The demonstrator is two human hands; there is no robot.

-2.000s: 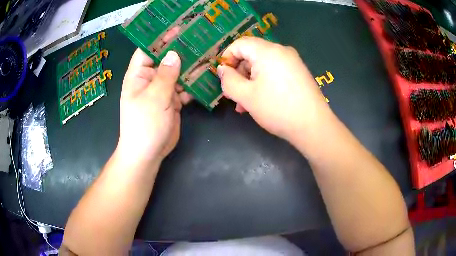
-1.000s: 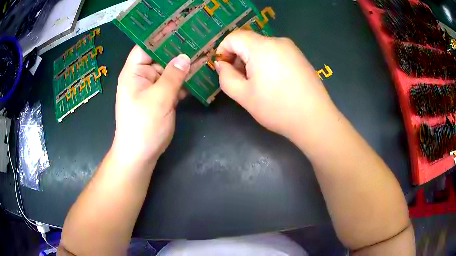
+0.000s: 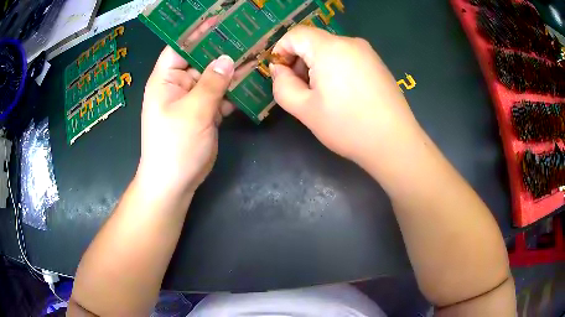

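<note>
A green PCB panel [image 3: 248,28] is held tilted above the mat, its top cut off by the picture's edge. My left hand [image 3: 186,111] grips its lower left edge, thumb on top. My right hand [image 3: 334,86] pinches a small orange flex circuit [image 3: 265,65] at the pale rail near the panel's lower right. The fingers hide most of this flex and the spot it touches, so I cannot tell if it is seated. Other orange flexes stick out at the panel's upper right.
A fitted PCB panel [image 3: 96,86] lies at the left, near a clear plastic bag [image 3: 38,173] and a fan [image 3: 12,77]. A loose flex [image 3: 406,82] lies right of my right wrist. A red tray [image 3: 523,207] with dark rows stands at the right.
The whole view has shifted slightly, so the panel and mat items sit a little higher. Both hands keep their holds, and my right fingers remain at the same rail.
</note>
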